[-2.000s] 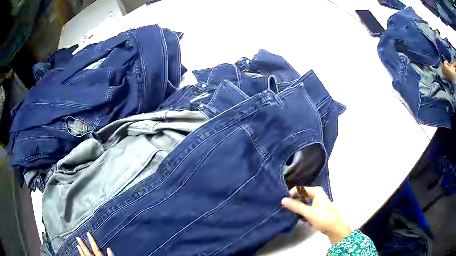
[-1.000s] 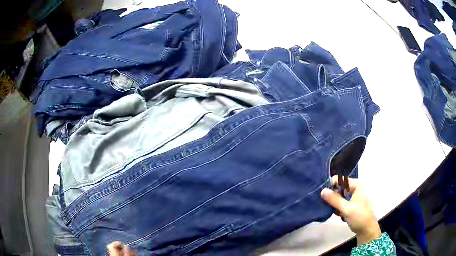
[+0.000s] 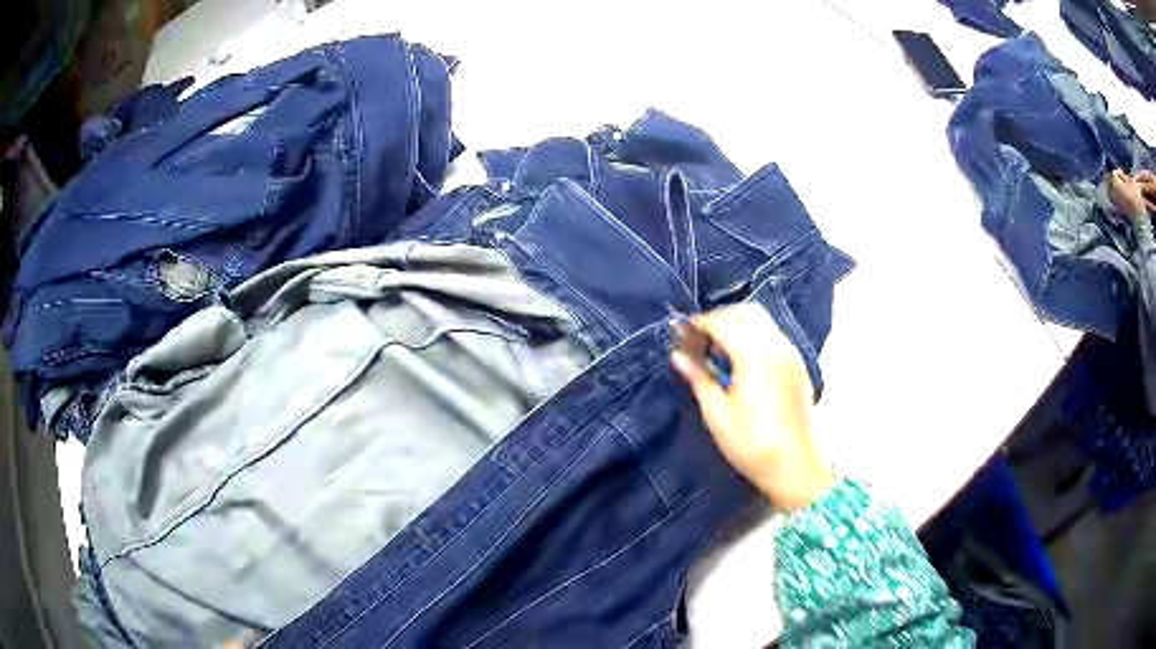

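An open denim jacket (image 3: 545, 507) lies in front of me, dark blue outside and pale grey inside. My right hand (image 3: 748, 393) is at the top of its button placket, just below the collar (image 3: 596, 247). Its fingers are closed around thread snips (image 3: 691, 340), mostly hidden in the hand, only a dark piece showing at the fingertips. Whether they also pinch the cloth cannot be told. Only a small bit of my left hand (image 3: 244, 638) shows at the bottom edge, at the jacket's lower end.
A heap of dark denim (image 3: 216, 216) lies at the left of the white table (image 3: 913, 380). More denim lies behind the collar. At the right, another person's hand (image 3: 1128, 194) is on a jacket (image 3: 1027, 165), near a mobile phone (image 3: 929, 61).
My right hand has moved from the armhole up to the collar end of the placket. The front panel has shifted down and more pale inside shows. My left hand has mostly left the view.
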